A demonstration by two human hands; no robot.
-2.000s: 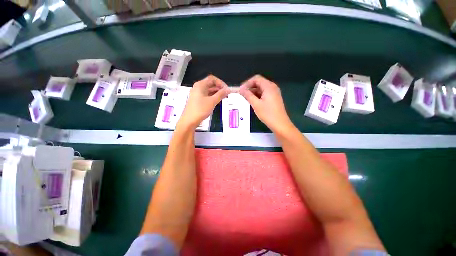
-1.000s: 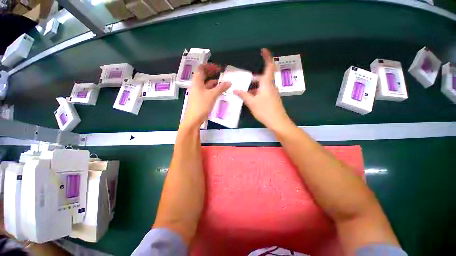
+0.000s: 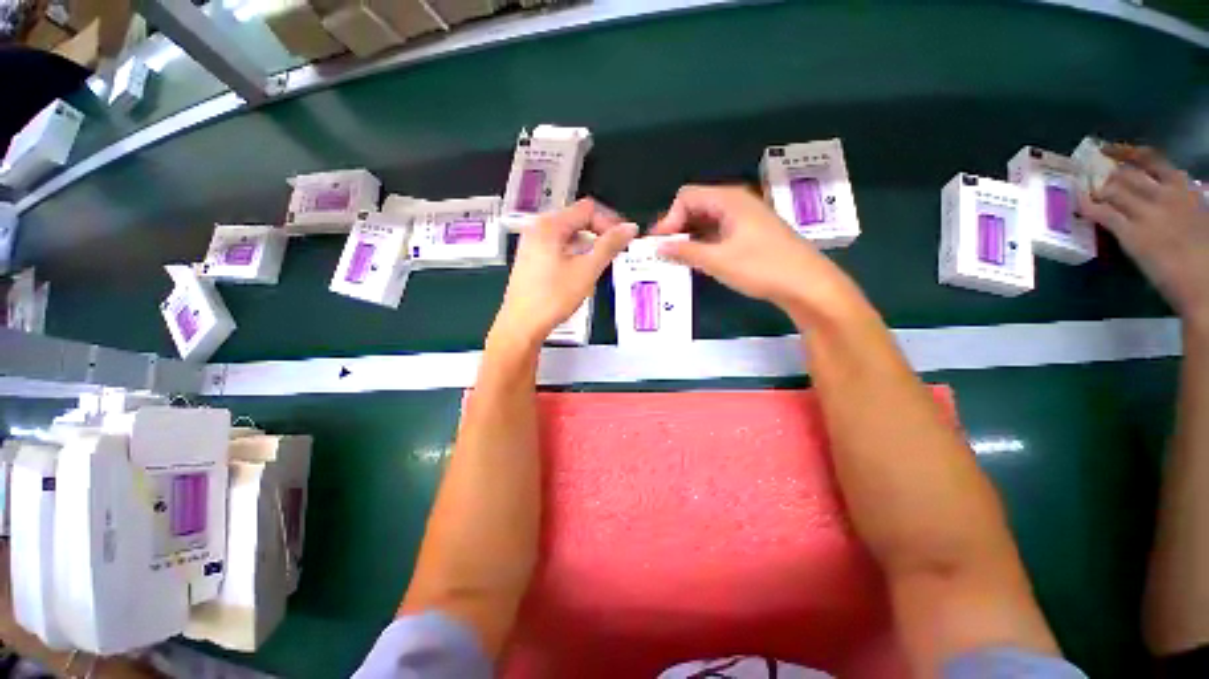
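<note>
A small white retail box [image 3: 651,303] with a purple rectangle stands in front of me over the pale belt edge strip. My left hand [image 3: 568,272] is at its upper left, thumb and fingertips pinched at the top edge. My right hand [image 3: 743,236] pinches the top right corner. The fingers hide the end flap. Another retail box [image 3: 575,322] lies partly hidden behind my left hand.
More retail boxes lie on the green belt [image 3: 663,100], to the left and right. Another person's hand [image 3: 1151,206] touches a box at the far right. A pink-red foam mat [image 3: 690,504] lies in front of me. Flat carton blanks [image 3: 139,531] stand at the left.
The box at my hands in the one-second-old frame was tilted with both hands around it; now a box is upright between my fingertips. Another person's hand has appeared at the right.
</note>
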